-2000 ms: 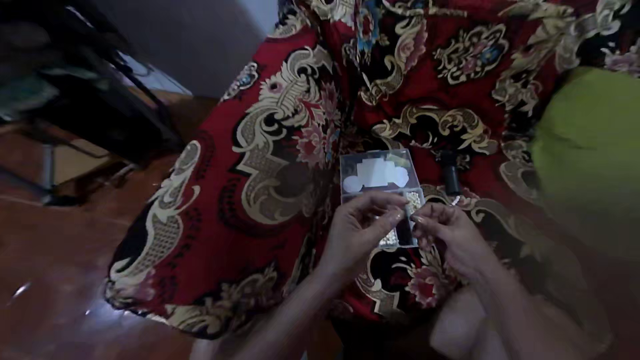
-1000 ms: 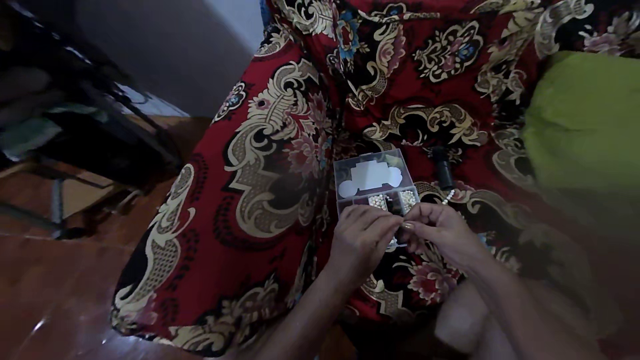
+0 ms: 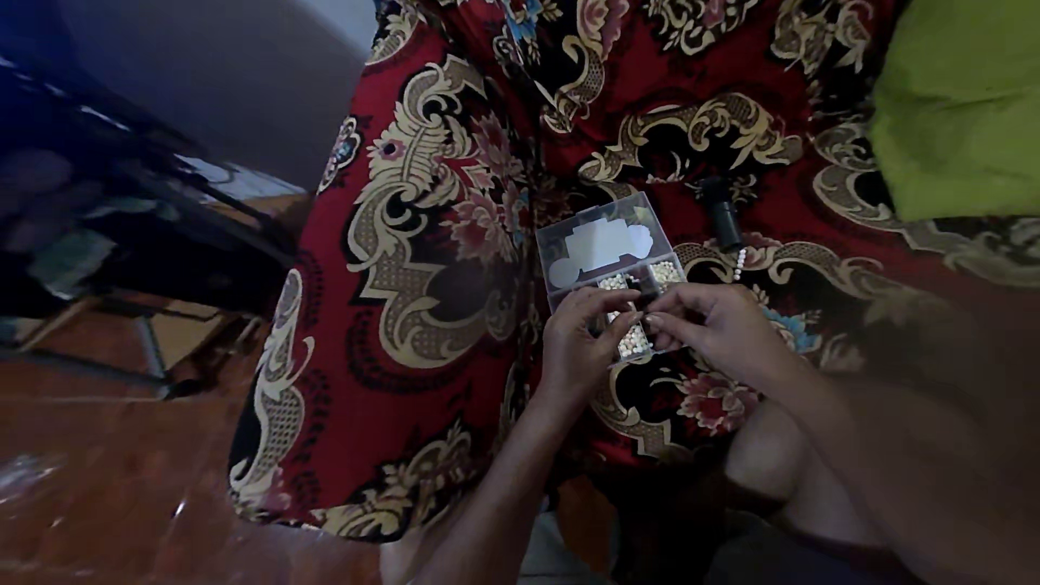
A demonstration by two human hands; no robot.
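Note:
A clear plastic compartment box (image 3: 561,284) lies with its lid raised on the patterned cloth. White and cream beads (image 3: 633,340) fill several of its compartments. My left hand (image 3: 581,337) is over the box's near left part, thumb and index finger pinched near the middle. Against it, my right hand (image 3: 707,325) also pinches, its fingertips almost touching the left ones. Whatever is between the fingertips is too small to make out. Beyond my right hand lies a black cylindrical object (image 3: 725,223), with a short string of white beads (image 3: 740,264) at its near end.
A red, black and gold floral cloth (image 3: 341,422) covers the seat. A green cushion (image 3: 959,114) lies at the upper right. At the left, a dark metal-framed stand (image 3: 154,349) rests on the reddish tiled floor (image 3: 106,471). My bare knee shows below my right forearm.
The hands stay together over the box, and their fingertips have shifted slightly. The box and the black object have not plainly moved.

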